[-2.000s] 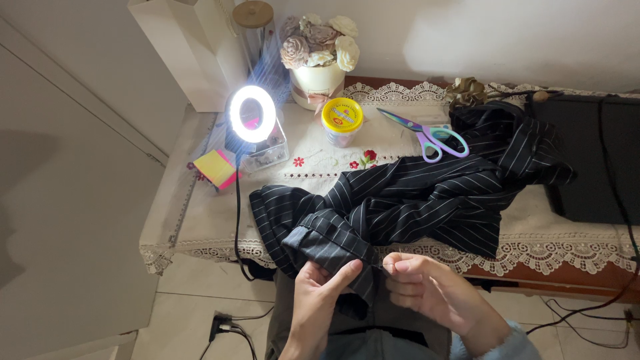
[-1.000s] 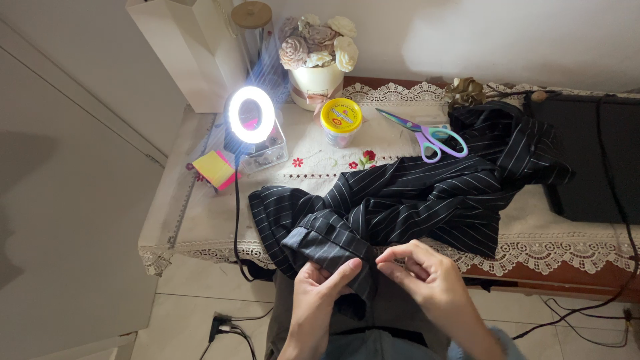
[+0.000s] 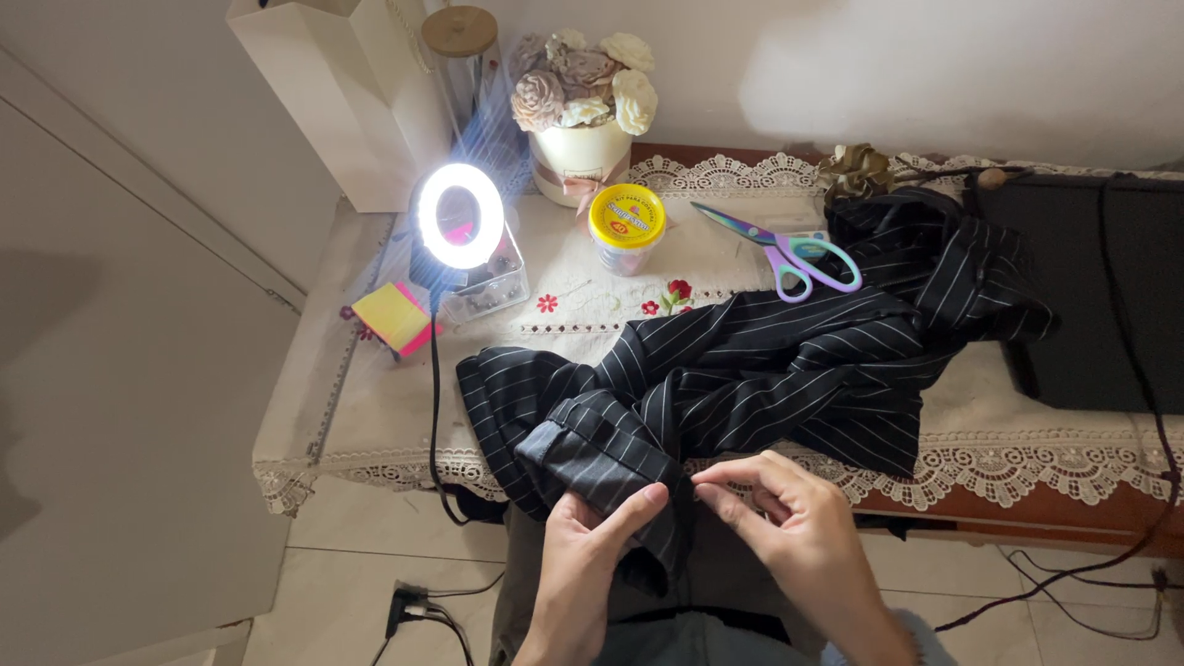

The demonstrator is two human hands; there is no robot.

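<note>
A black pinstriped garment [image 3: 768,361] lies bunched across the table's front, one folded hem hanging over my lap. My left hand [image 3: 592,555] grips that turned-up hem, thumb on top, grey inner side showing. Close to the hem's right edge is my right hand [image 3: 786,518], thumb and forefinger pinched together; whatever may be between those fingertips is too small to make out. Behind the garment lie scissors [image 3: 786,254] with purple and teal handles, beside a clear tub with a yellow lid [image 3: 627,216].
A lit ring lamp [image 3: 461,262] stands at the left by a clear plastic box [image 3: 499,294] and sticky notes [image 3: 392,319]. Behind are a flower pot [image 3: 579,153] and a paper bag [image 3: 370,102]. A black flat object [image 3: 1091,305] and cables lie at the right.
Two seconds ago my right hand was a little lower with its fingers curled; its pinched fingertips are now beside the hem's edge. My left hand stays on the hem.
</note>
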